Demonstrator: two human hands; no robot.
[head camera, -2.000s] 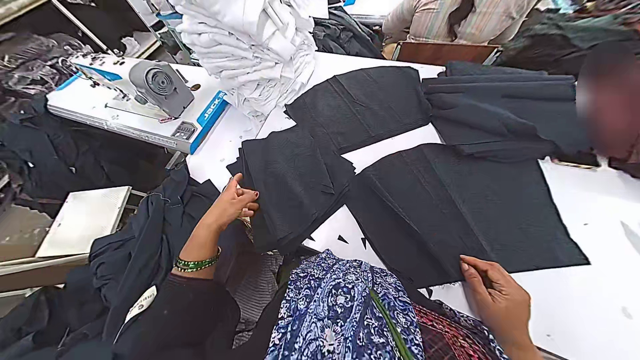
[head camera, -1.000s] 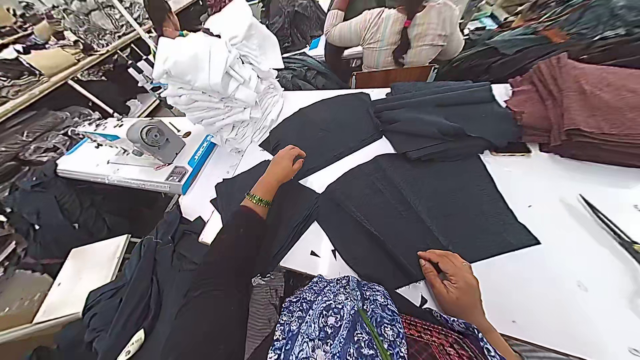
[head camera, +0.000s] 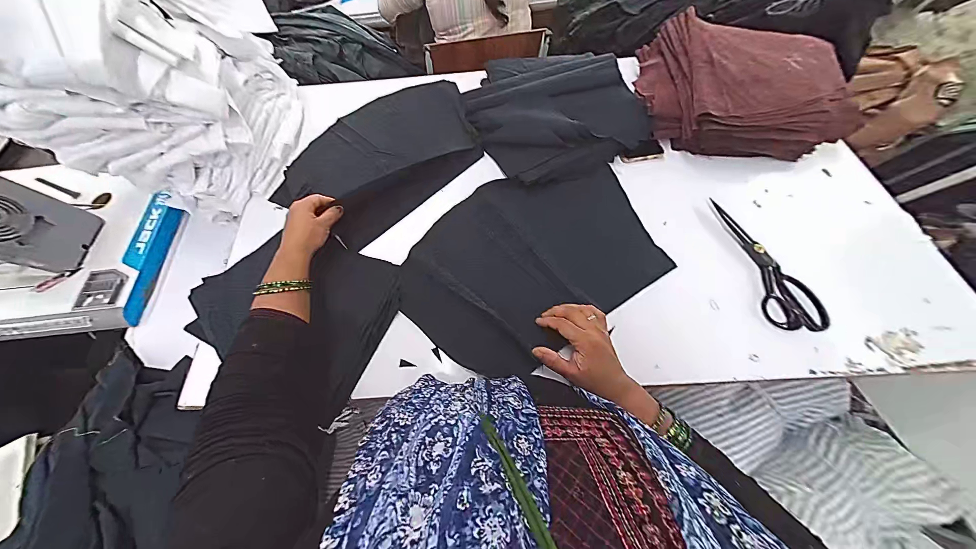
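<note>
My left hand (head camera: 311, 225) pinches the near edge of a dark fabric panel (head camera: 381, 137) and lifts that edge a little at the table's upper left. Below this hand lies a stack of dark cut pieces (head camera: 351, 305), partly under my forearm. A wide dark fabric piece (head camera: 534, 252) is spread flat in the middle. My right hand (head camera: 583, 347) rests at its near edge, fingers apart and bent. More folded dark cloth (head camera: 564, 114) lies beyond it. Small dark scraps (head camera: 407, 364) are near my lap.
Large black-handled scissors (head camera: 770, 271) lie on the white table (head camera: 686, 343) at right. A maroon fabric stack (head camera: 755, 91) is at the far edge. White cloth (head camera: 152, 99) is heaped at upper left beside a Jack sewing machine (head camera: 145, 252). A person sits beyond the table.
My left hand has moved from the near stack to the far dark panel and now holds its edge up. My right hand stays by the middle piece. The view has shifted right.
</note>
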